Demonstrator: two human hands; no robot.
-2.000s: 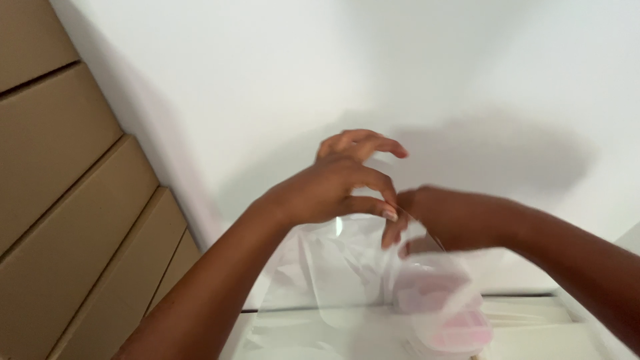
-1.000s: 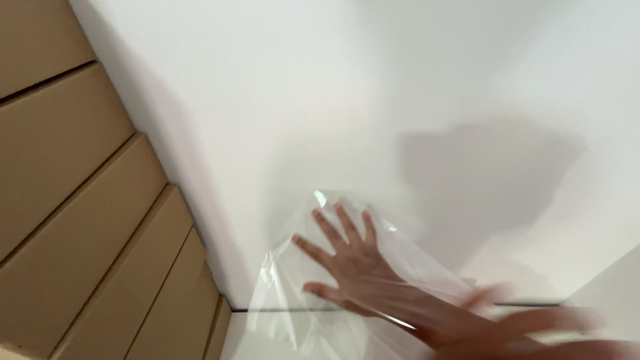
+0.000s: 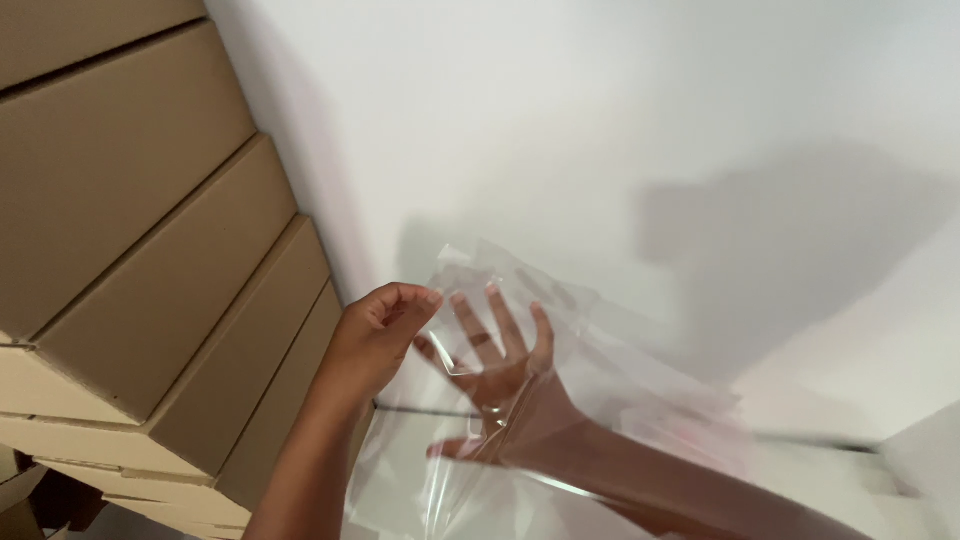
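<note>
A clear plastic bag (image 3: 600,352) spreads over the lower middle of the head view. My right hand (image 3: 499,367) is inside or behind its film, with the fingers spread apart and seen through the plastic. Just left of it, my left hand (image 3: 394,322) pinches the edge of the film between thumb and fingertips. A blurred pinkish item (image 3: 682,435) shows through the plastic at the lower right; what it is cannot be told.
Stacked brown cardboard boxes (image 3: 172,202) rise along the left side. A white wall (image 3: 562,112) stands behind the hands and bears shadows. Below it lies a pale surface (image 3: 810,472), with a dark gap at the wall's foot.
Two seconds ago both hands were close together above the bag. My right hand has since spread out under the film, and my left hand has come to pinch the bag's edge at the left.
</note>
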